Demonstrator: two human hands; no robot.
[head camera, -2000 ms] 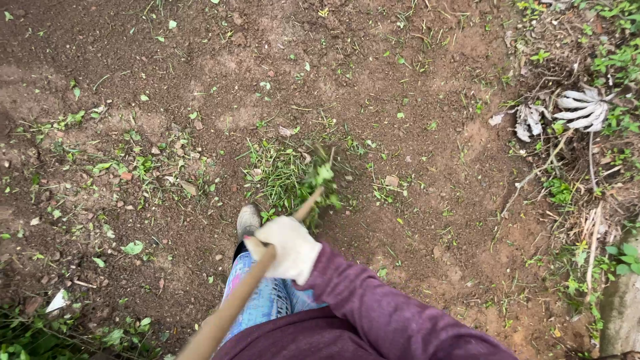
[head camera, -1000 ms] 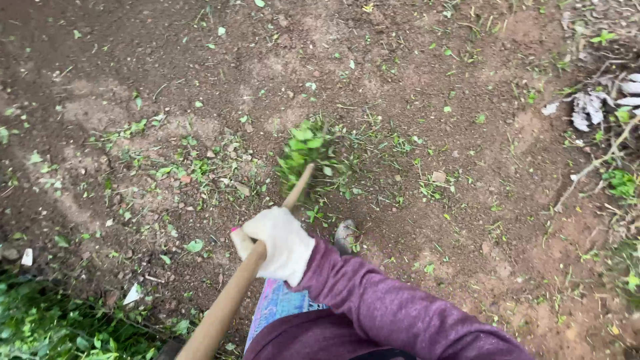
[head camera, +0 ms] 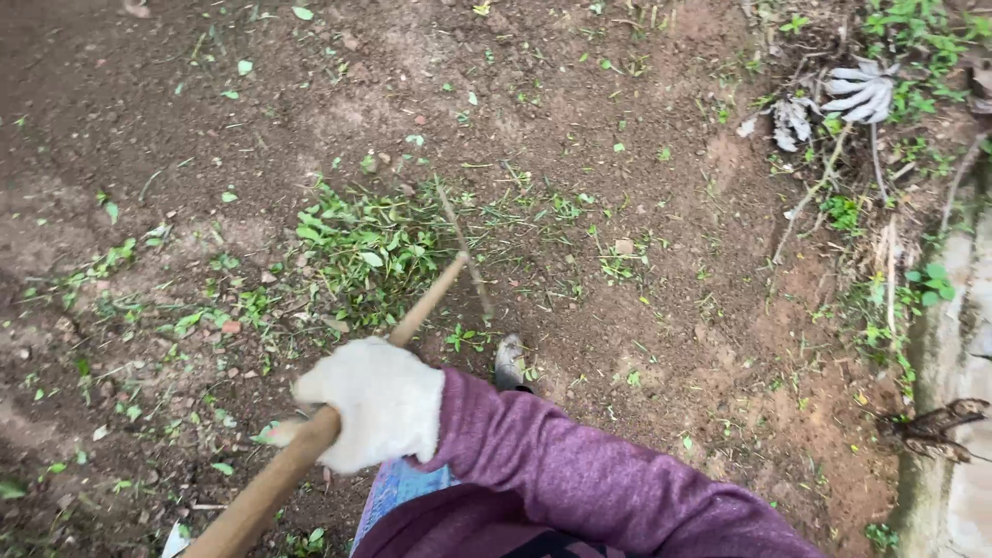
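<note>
My right hand (head camera: 376, 404), in a white knit glove, grips a long wooden handle (head camera: 267, 492) at the lower left of centre. The handle runs from the bottom edge up toward a thin, narrow tool head (head camera: 463, 248), seen nearly edge-on; its exact kind I cannot tell. Just left of this head lies a heap of cut green weeds (head camera: 372, 256) on the bare soil. My left hand is out of view.
A shoe (head camera: 510, 363) shows on the soil just beyond my sleeve. On the right are dry curled leaves (head camera: 862, 91), thin branches and growing plants beside a concrete edge (head camera: 942, 372). A cut stump or wood piece (head camera: 938, 430) juts over the edge.
The weeds that were bunched around the tool head now lie spread to its left, and the head shows beside them. My gloved hand stays on the handle throughout.
</note>
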